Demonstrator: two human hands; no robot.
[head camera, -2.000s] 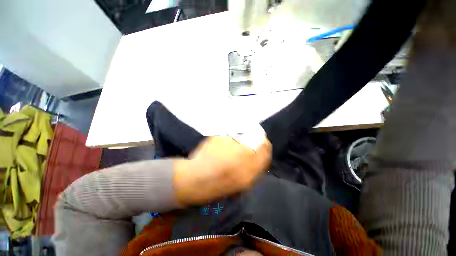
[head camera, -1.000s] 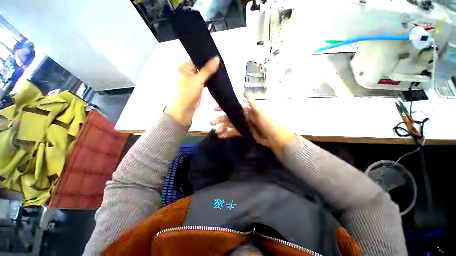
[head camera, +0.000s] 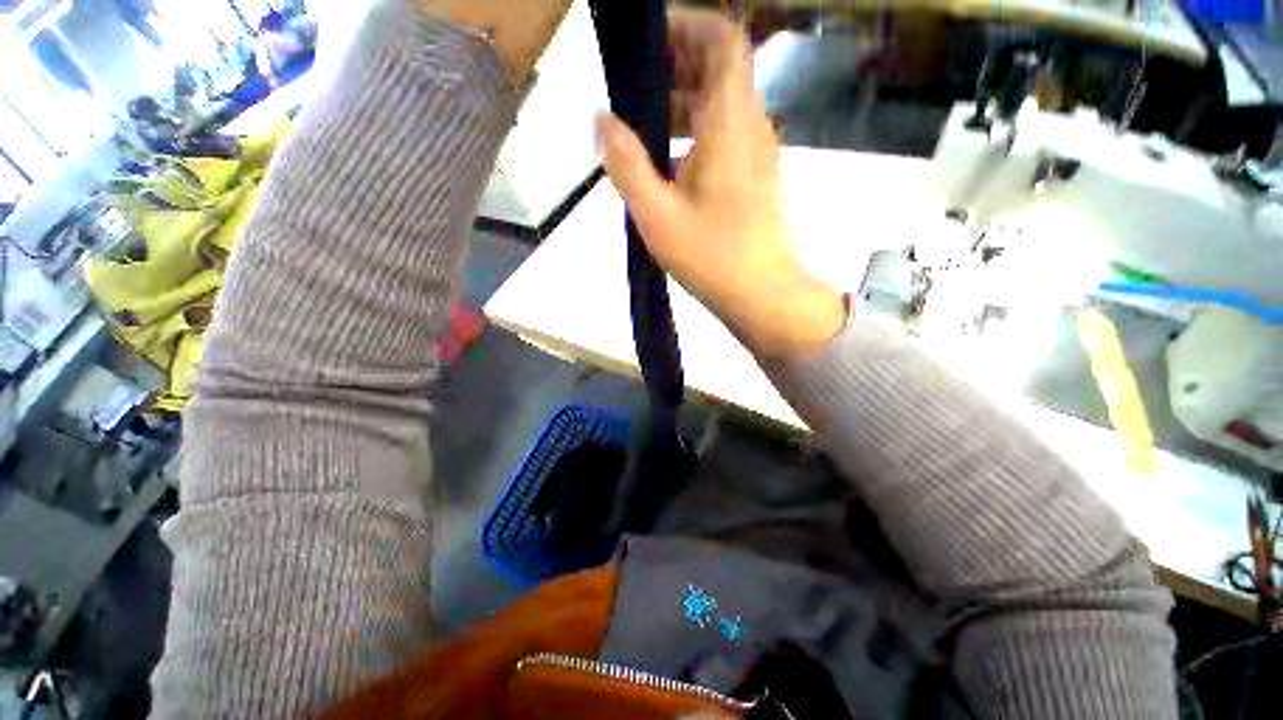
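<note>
A long black strap hangs from the top edge of the picture down over the table's front edge towards the basket. My right hand is beside the strap at the upper middle, thumb spread, with fingers partly behind the strap; whether it grips it is unclear. My left hand is cut off by the top edge; only the wrist and a bit of the hand show. Black fabric lies in the blue basket at the strap's lower end.
The white sewing machine stands on the white table at right, with a blue hose and a yellow strip. Scissors lie at the right edge. A blue perforated basket is below the table. Yellow garments are at left.
Both hands have moved up and away from me, raising the strap to the picture's top edge. The view has turned left, so the machine sits further right and more of the basket shows.
</note>
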